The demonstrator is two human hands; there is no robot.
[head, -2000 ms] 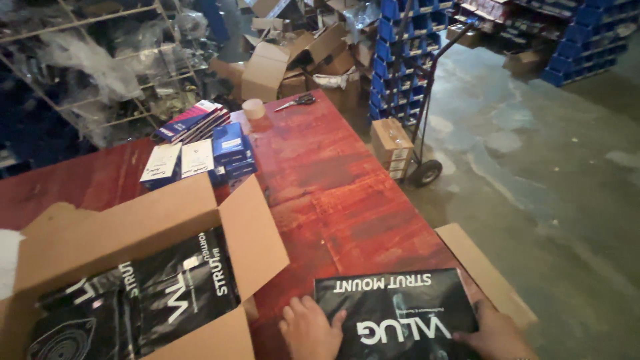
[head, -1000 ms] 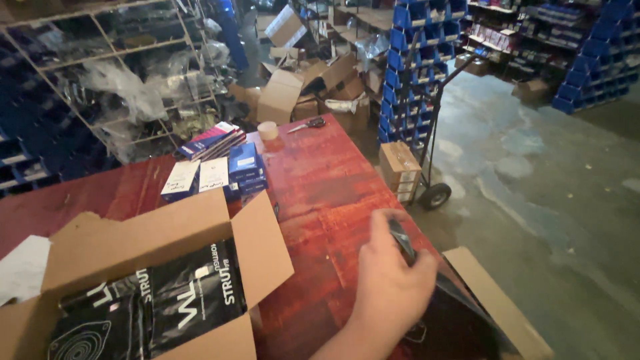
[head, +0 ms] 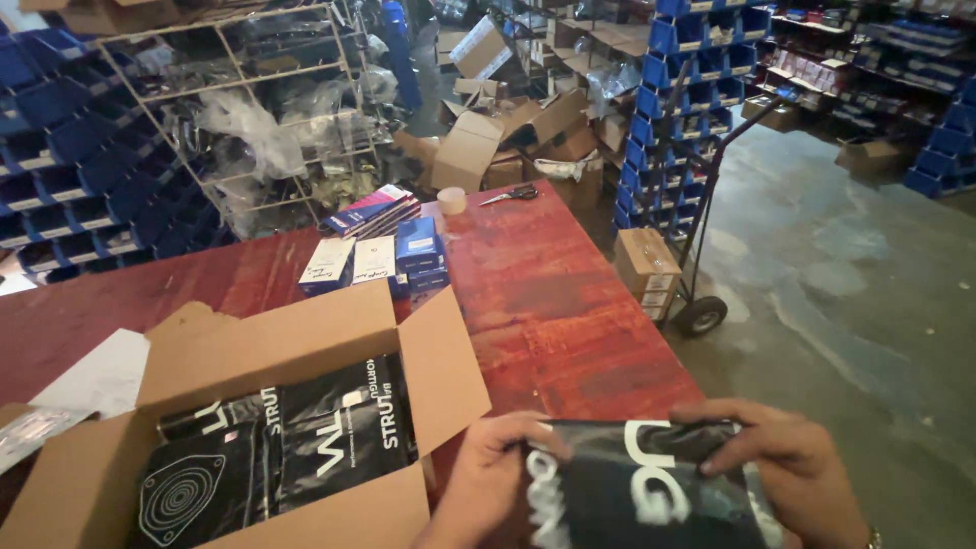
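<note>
A black plastic package with large white lettering (head: 648, 488) is held up at the table's near edge, slightly blurred. My left hand (head: 496, 473) grips its left side, and my right hand (head: 785, 457) grips its upper right side. To the left stands an open cardboard box (head: 267, 343) with its flaps spread. Inside it lie several similar black packages (head: 343, 435), one printed with a ringed mount drawing (head: 183, 496).
On the red table (head: 564, 320) are blue and white small boxes (head: 418, 244), booklets (head: 374, 210), a tape roll (head: 451, 200), scissors (head: 511, 194) and white paper (head: 99, 374). A hand truck (head: 705, 221) with a cardboard carton (head: 648, 263) stands beyond the right edge.
Two seconds ago the package lay flat under both hands; one second ago one hand was raised over the table holding something dark. Now both hands hold the package, folded or turned.
</note>
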